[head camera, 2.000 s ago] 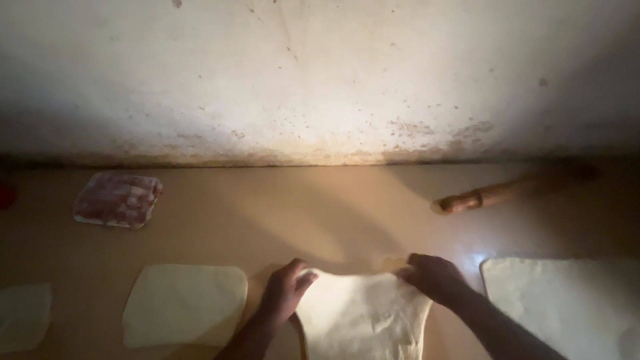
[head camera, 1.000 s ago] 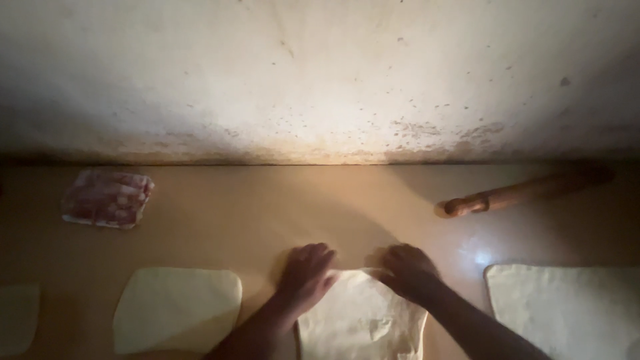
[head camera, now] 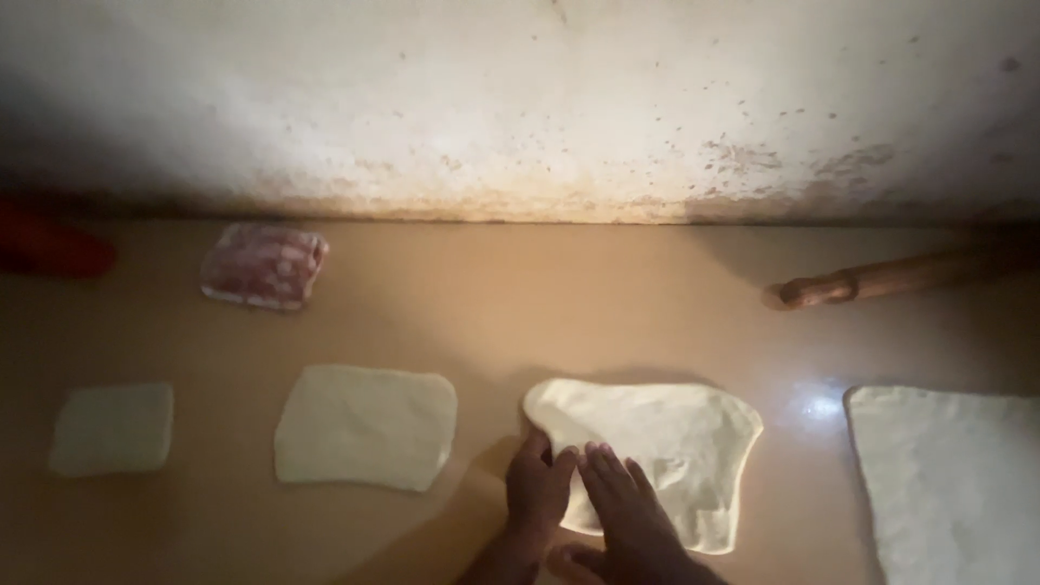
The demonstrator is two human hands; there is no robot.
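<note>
A flattened sheet of pale dough lies on the brown work surface, right of the middle. My left hand grips its left edge between thumb and fingers. Beside it, my right hand lies over the lower left part of the same sheet, its fingers extended and close to my left thumb; whether it pinches any dough cannot be told. A smaller dough sheet rests to the left, and the smallest dough piece is at the far left. The large dough sheet at the right runs out of view.
Near the stained wall, a wooden rolling pin lies at the back right. A flour-dusted reddish packet or block sits at the back left, with a blurred red object at the left edge. Light glints off the surface beside the large sheet.
My hands have left the far edge of the middle dough sheet and are now together at its left side. The sheet lies wider and shows a curled upper left corner.
</note>
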